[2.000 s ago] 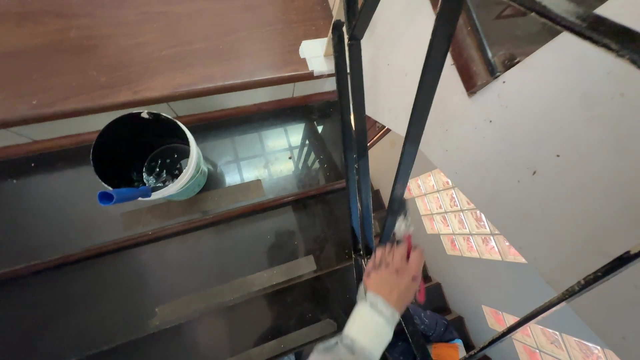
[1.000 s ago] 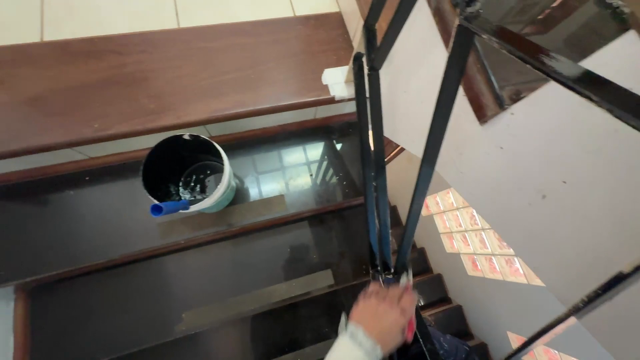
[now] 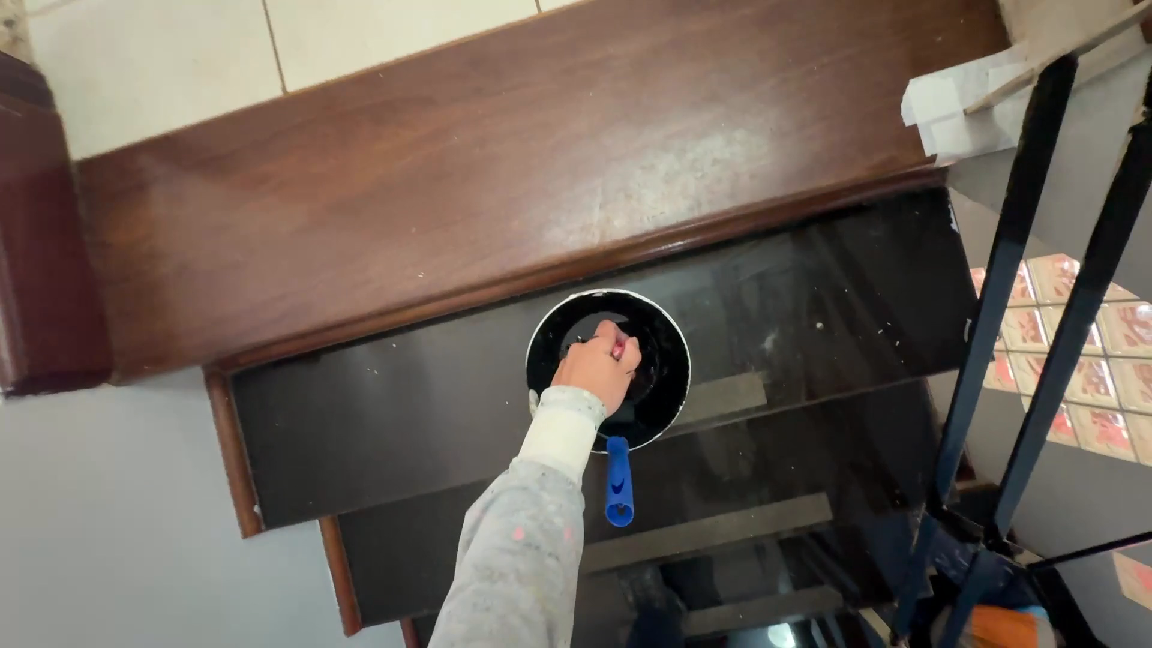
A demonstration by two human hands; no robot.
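My left hand (image 3: 598, 364) reaches down into a round bucket (image 3: 677, 396) with a white rim and black-coated inside. Its fingers close around the red handle (image 3: 619, 347) of a paintbrush, whose bristles are hidden inside the bucket. Dark, glossy liquid, like black paint, shows around the fingers. A blue plastic tool handle (image 3: 619, 486) sticks out over the bucket's near rim, just below my hand. The bucket stands on a black stair tread (image 3: 405, 405). My right hand is out of view.
Black metal railing bars (image 3: 999, 297) rise at the right, beside white paper (image 3: 963, 103) at a wooden edge. A wide brown wooden step (image 3: 450, 171) lies above the bucket. Lower black treads carry grip strips (image 3: 720, 531). At bottom right is something orange (image 3: 1003, 625).
My left hand, with the red-handled brush, has left the foot of the railing bars and gone into the bucket. The view has shifted toward the bucket.
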